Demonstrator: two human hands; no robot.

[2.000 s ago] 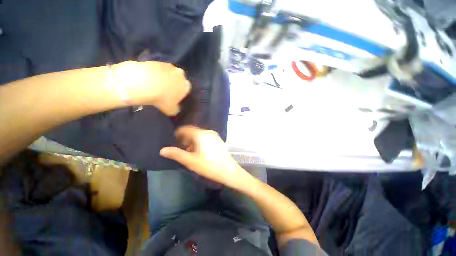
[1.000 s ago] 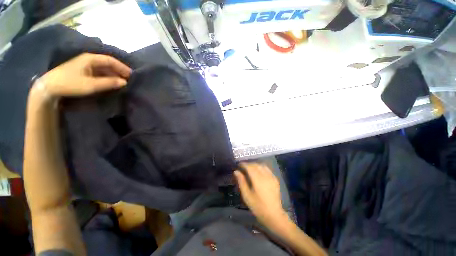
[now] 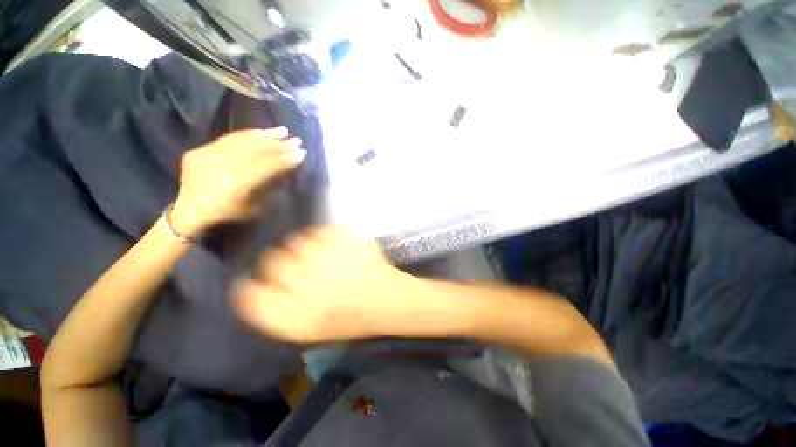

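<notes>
The dark garment [image 3: 78, 183] fills the left side and hangs over the table's front edge. My left hand [image 3: 231, 179] lies on it with fingertips near its right edge, just in front of the presser foot area [image 3: 292, 74] of the sewing machine. My right hand [image 3: 319, 284] is blurred and lies over the garment's front part, nearer my body. Its fingers point left. Whether it grips the cloth cannot be told. The needle is lost in bright light.
The white table [image 3: 524, 166] holds small dark scraps [image 3: 457, 115], red-handled scissors [image 3: 463, 17] at the top and a black piece [image 3: 723, 94] at the right by clear plastic. Dark garments [image 3: 628, 288] lie below the table's front edge.
My left hand has moved right, toward the machine's needle area. My right hand has moved left over the garment. The view has shifted, so the machine sits higher and partly out of frame.
</notes>
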